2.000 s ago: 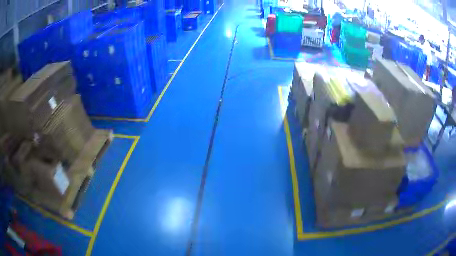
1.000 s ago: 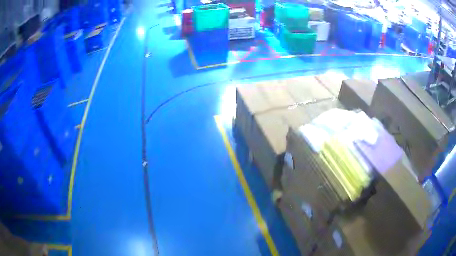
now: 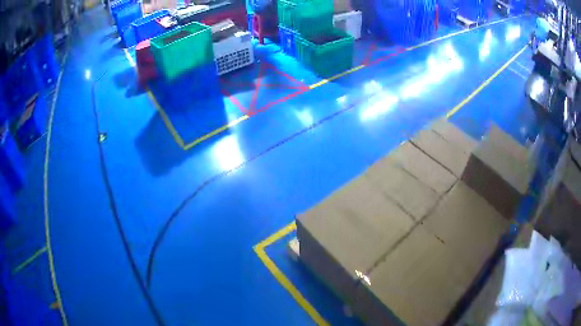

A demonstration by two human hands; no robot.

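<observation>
Neither of my hands is in the picture. Nearest in front of me, at the lower right, stand large closed brown cartons (image 3: 395,235) side by side, with strips of tape along their tops. White sheets or bags (image 3: 535,274) lie at the lower right edge, blurred, with something pale yellow-green under them. What they are cannot be told.
Glossy blue floor (image 3: 210,255) with yellow lines and dark curved lines runs ahead and left. Green crates (image 3: 181,51) on blue ones, a white crate (image 3: 234,53) and more green crates (image 3: 325,51) stand ahead. Blue bins line the left edge.
The view has moved forward along the aisle and turned right. The cartons and green crates are nearer; the white and yellow sheets have shifted to the lower right edge. The left pallet is out of view.
</observation>
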